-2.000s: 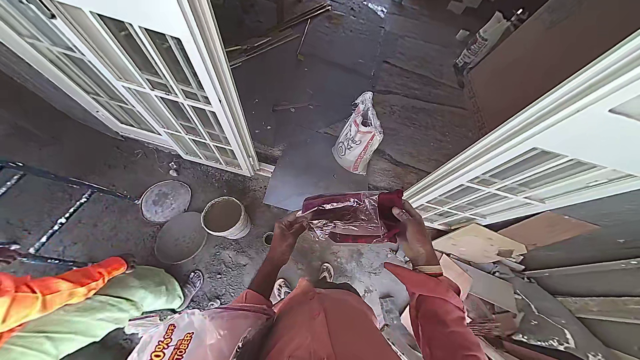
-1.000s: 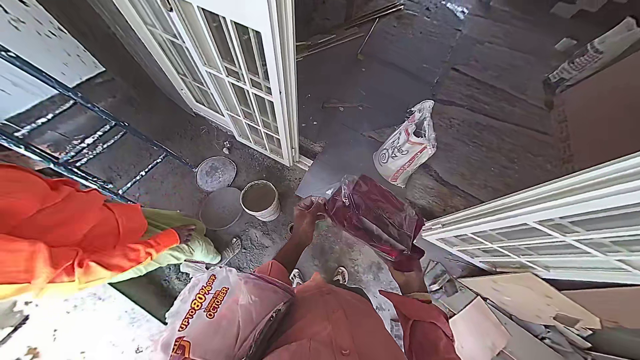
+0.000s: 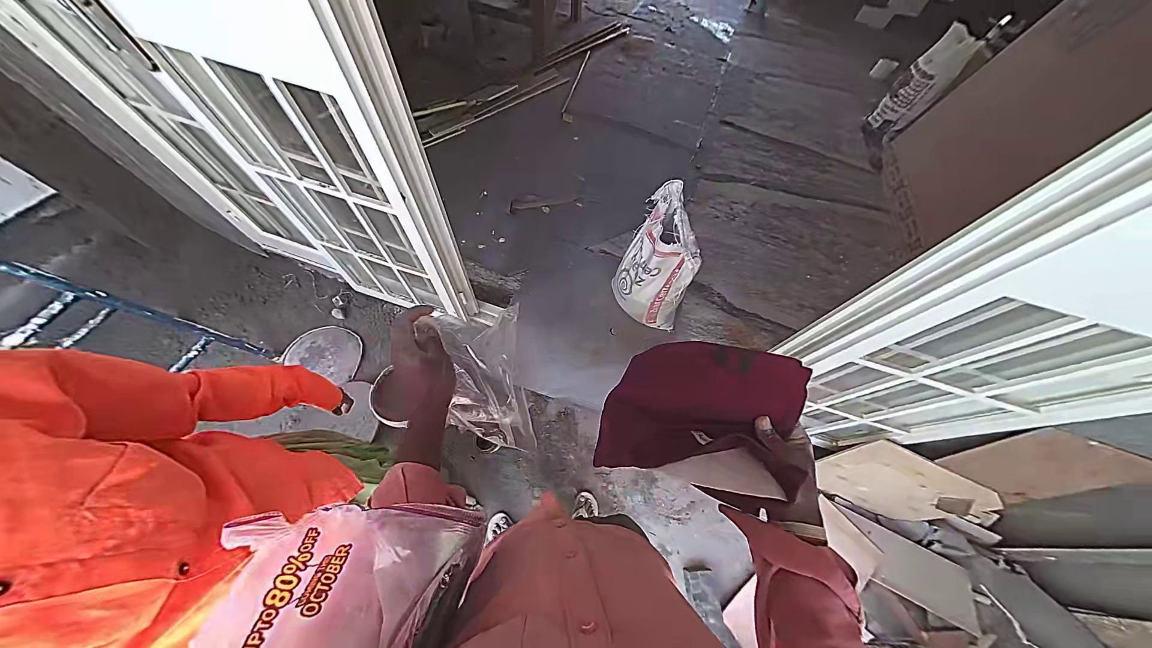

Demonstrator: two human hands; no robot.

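My left hand [image 3: 425, 364], in front of the left door, grips a clear plastic wrapper [image 3: 490, 378] that hangs crumpled from its fingers. On the right, my right hand [image 3: 787, 454] holds a folded dark maroon garment [image 3: 702, 396], out of the wrapper, with a pale flat sheet [image 3: 733, 472] showing at its lower side. The two are well apart. A pink-white plastic bag [image 3: 360, 576] with printed writing hangs near my left forearm, against my body.
A person in orange [image 3: 162, 432] stands close on my left, near a ladder [image 3: 135, 306] and a bucket [image 3: 387, 396]. White paned doors [image 3: 351, 180] flank the opening. A white plastic bag [image 3: 661, 265] stands on the floor ahead; broken boards [image 3: 909, 486] lie at right.
The clear wrapper, around the maroon garment before, is now off it and in my left hand, which has moved left. The person in orange has come closer beside me.
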